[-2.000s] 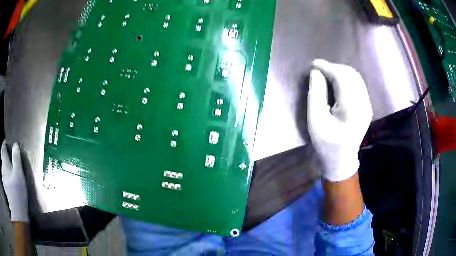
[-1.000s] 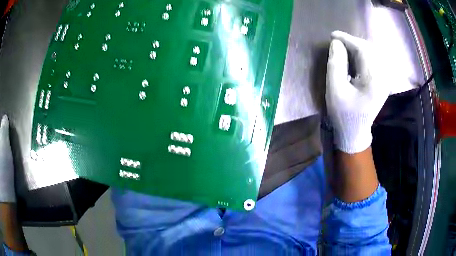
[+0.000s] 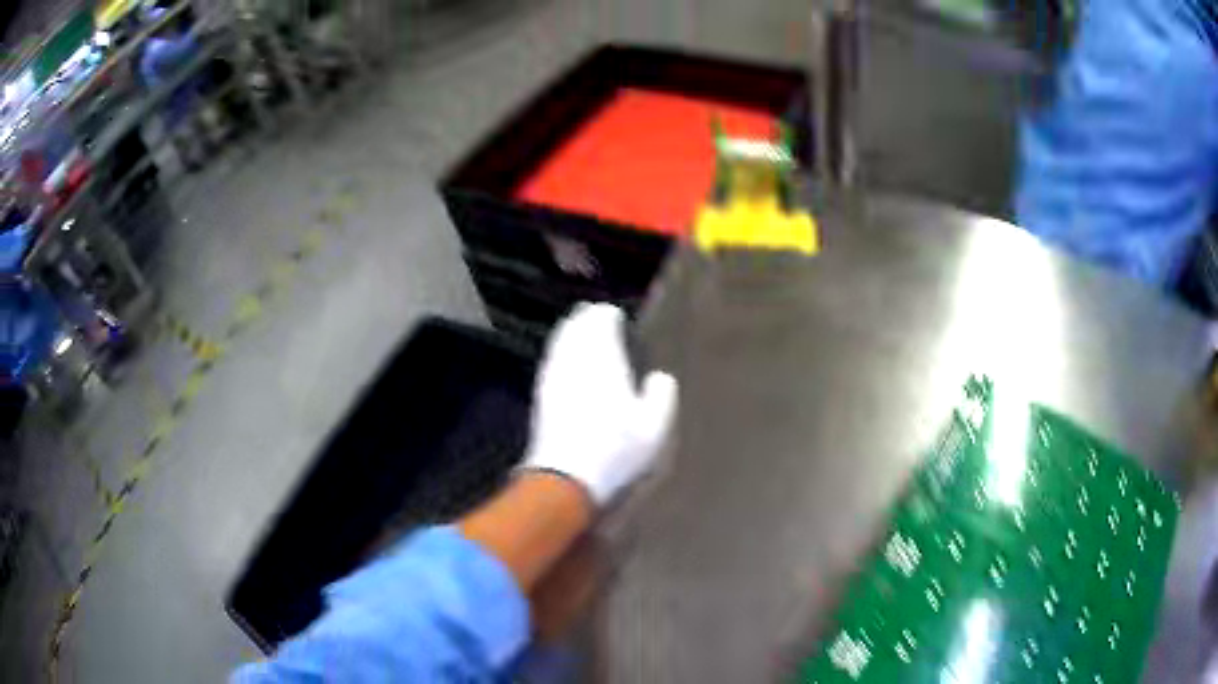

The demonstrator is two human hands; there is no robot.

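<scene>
The large green printed circuit board [image 3: 1015,561] lies on the steel bench at the lower right, cut off by the bottom edge of the picture. Rows of silver pads show on its upper face. My left hand [image 3: 601,408] is in a white glove over the left edge of the bench, away from the board. Its fingers are together and its thumb stands apart, with nothing seen in it. My right hand is out of the picture. The picture is blurred.
A green frame on a yellow base [image 3: 755,201] stands at the bench's far left corner. A black tote bin with red-orange lining [image 3: 574,261] stands beyond; another black bin [image 3: 401,468] is left of the bench. A person's blue sleeve [image 3: 1122,147] is at upper right. Yellow floor markings show left.
The view has swung left, to the bins and floor. The board now shows at lower right. My left hand has come from the picture's left edge to its middle; my right hand has left the view.
</scene>
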